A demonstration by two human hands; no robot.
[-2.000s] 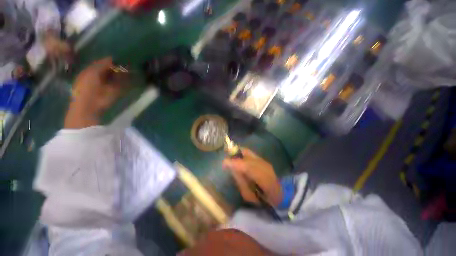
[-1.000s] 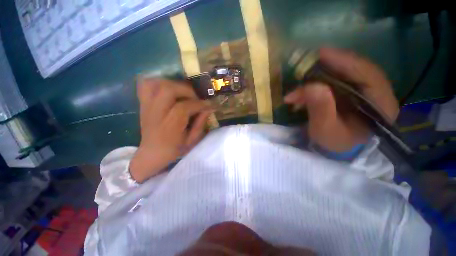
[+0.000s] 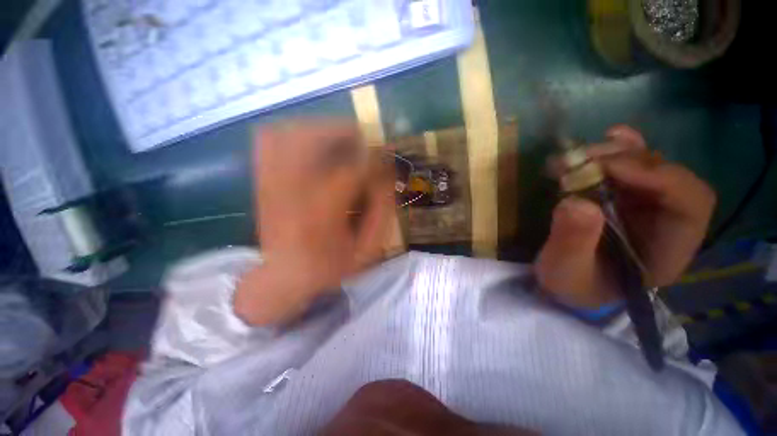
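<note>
A small dark circuit board module (image 3: pixel 436 186) with a gold-orange flex patch lies on the brown work pad (image 3: pixel 443 226). My right hand (image 3: pixel 626 209) holds a soldering iron (image 3: pixel 626 272) by its dark handle, its metal collar toward the pad and its tip blurred, right of the pad. My left hand (image 3: pixel 315 200) is blurred at the pad's left edge, fingers bent beside the board. A thin pale wire runs near its fingers over the board. Whether the fingers pinch it is too blurred to tell.
Cream tape strips (image 3: pixel 481 170) cross the pad. A white blister tray (image 3: pixel 290 60) lies behind it. A round tip cleaner tin (image 3: pixel 682 21) with metal wool is at the upper right. A solder spool (image 3: pixel 81 232) stands at left. A thin solder line runs across the bench from the left.
My left hand has moved off the board's left side. The soldering iron has turned more upright in my right hand. The view has shifted, bringing in the tip cleaner and more of the tray.
</note>
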